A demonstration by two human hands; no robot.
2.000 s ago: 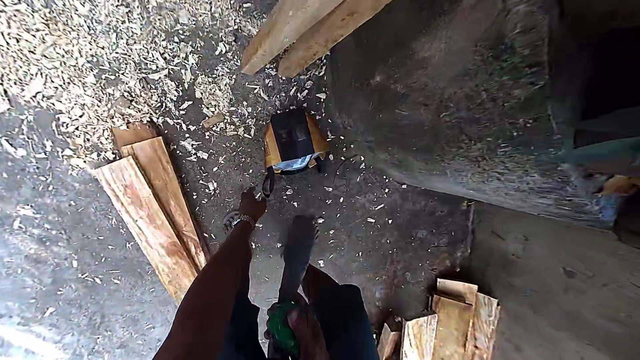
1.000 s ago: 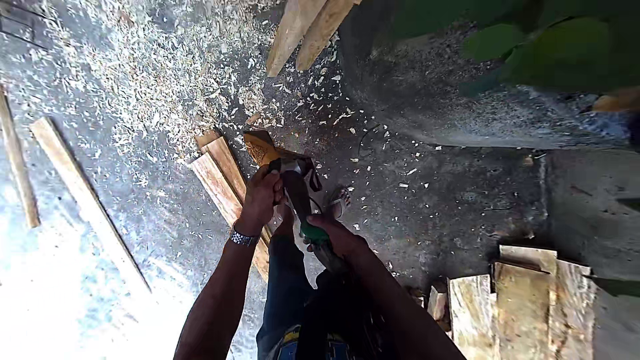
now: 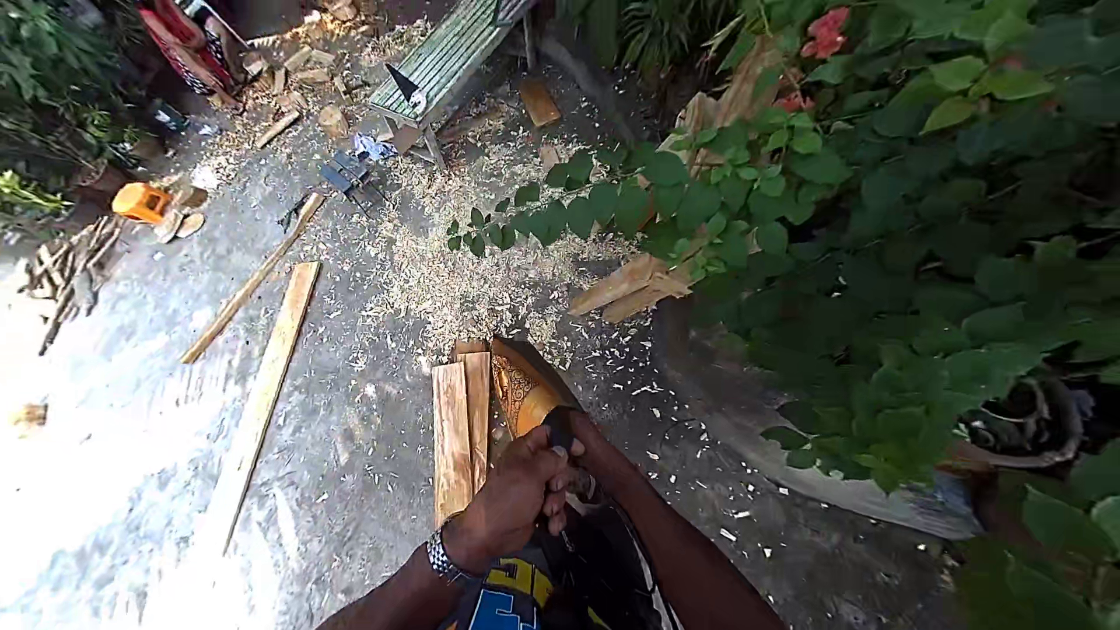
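A yellow and black bag [image 3: 529, 389] with a dark ornamental pattern on its side is held up in front of me, close beside the stacked boards. My left hand [image 3: 516, 481], with a metal-band watch at the wrist, is curled around the bag's dark near end. My right hand [image 3: 582, 446] meets it there from the right, partly hidden behind the left hand, so its grip cannot be made out. Dark material hangs below both hands. The green-handled tool seen earlier is not clearly visible. Rough wooden boards [image 3: 451, 437] lie on the ground just left of the bag.
Wood shavings [image 3: 490, 280] cover the concrete ahead. Long planks [image 3: 267, 394] lie to the left. Split timber [image 3: 634, 284] rests near leafy branches [image 3: 814, 201] at right. A slatted bench [image 3: 446, 61], orange stool [image 3: 142, 203] and a seated person [image 3: 188, 44] are farther off.
The bag stood on the ground two seconds ago; it is now held up. My right hand, earlier on the green-handled tool, has come up beside my left. The view has swung to show more yard.
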